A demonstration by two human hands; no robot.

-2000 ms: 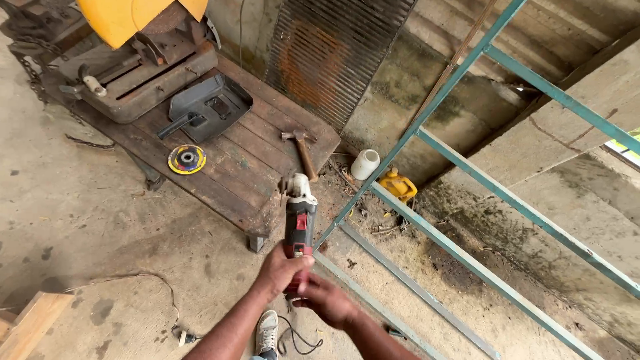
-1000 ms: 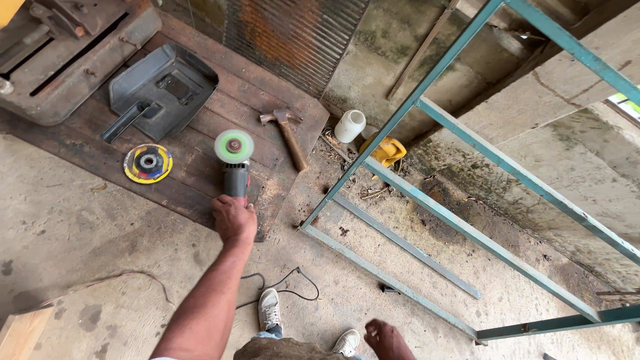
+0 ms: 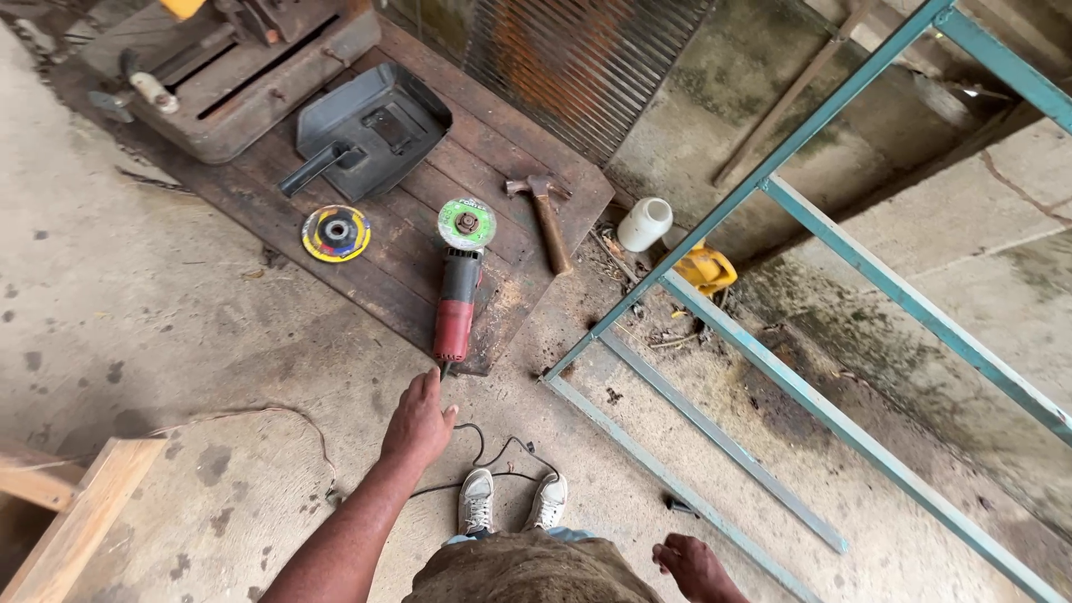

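An angle grinder (image 3: 456, 306) with a red and black body lies on the wooden bench, its green cutting disc (image 3: 466, 224) facing up. Just below its rear end is my left hand (image 3: 419, 419), fingers slightly apart and holding nothing, near the grinder's cord. My right hand (image 3: 693, 563) hangs low at the right of my body, fingers partly curled, nothing visible in it. Left of the grinder lies a yellow-rimmed abrasive disc (image 3: 336, 234). Behind are a black hand-held welding shield (image 3: 381, 134) and a claw hammer (image 3: 548, 222) with a wooden handle.
The plank bench (image 3: 536, 142) bears a heavy metal machine base (image 3: 260, 96) at its left. A teal metal frame (image 3: 804, 419) slants across the right side. A white plastic container (image 3: 644, 224) and a yellow object (image 3: 706, 268) sit by the wall. The black cord (image 3: 494, 469) loops by my shoes.
My left hand has let go of the grinder on the bench and drawn back toward me. Two seconds ago both hands were at the grinder; the right hand has since moved down beside my body.
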